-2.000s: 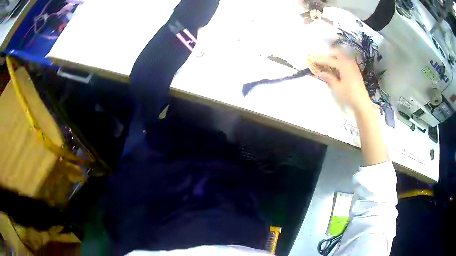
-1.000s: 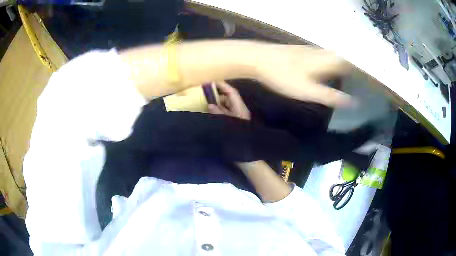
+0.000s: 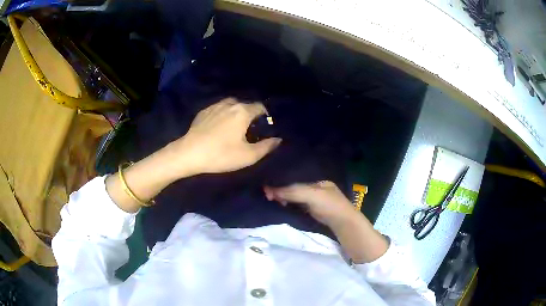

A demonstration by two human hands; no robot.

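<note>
Dark navy cloth (image 3: pixel 209 200) lies over the wearer's lap and blends with the dark clothing, so its edges are hard to see. My left hand (image 3: pixel 230 138), with a gold bangle at the wrist, rests on it, thumb spread from the fingers; nothing shows in the gap but dark cloth. A tiny pale tag or mark (image 3: pixel 270 120) shows by its index fingertip. My right hand (image 3: pixel 308 198) lies lower and to the right, palm down, fingers close together on the cloth; whether they pinch it is unclear.
Black scissors (image 3: pixel 440 206) lie on a white and green booklet (image 3: pixel 461 173) at right. The white tabletop edge (image 3: pixel 359 45) crosses above, with dark trimmings (image 3: pixel 488 24) at upper right. A yellow-framed trolley with tan cloth (image 3: pixel 39 137) stands at left.
My left hand has drawn back from the far right to the lap. My right hand has moved down and right; the beige card seen near it no longer shows. The view has shifted slightly.
</note>
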